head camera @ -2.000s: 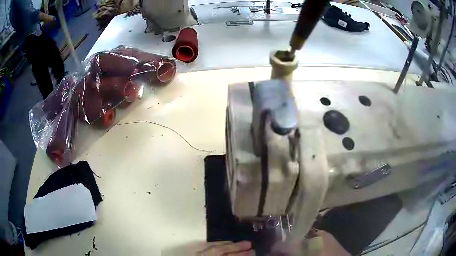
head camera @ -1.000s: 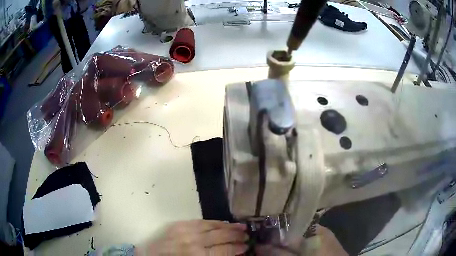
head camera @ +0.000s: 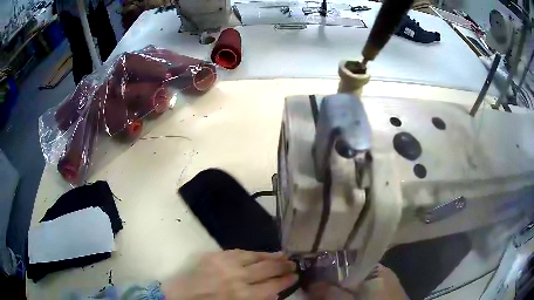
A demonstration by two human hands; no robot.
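Note:
A black cut fabric strip (head camera: pixel 228 208) lies angled on the cream table, its rounded far end up and left, its near end under the left end of the sewing machine head (head camera: pixel 339 176). My left hand (head camera: pixel 234 275) lies flat on the near end of the strip, fingers beside the presser foot area (head camera: pixel 322 263), pressing it down. My right hand (head camera: pixel 357 287) is just right of the needle area, partly hidden by the machine head and cut off by the bottom edge; what its fingers touch is hidden.
A clear bag of dark-red cones (head camera: pixel 123 99) lies at left, with a single red cone (head camera: pixel 226 48) behind. A white piece (head camera: pixel 71 235) rests on black fabric pieces (head camera: pixel 93 199) at lower left. A second white table (head camera: pixel 281 50) stands beyond. A person's dark-clad legs show far left.
The black strip has turned; its far end swung left, away from the machine. My left hand came in from the bottom edge onto it. The loose thread has shifted.

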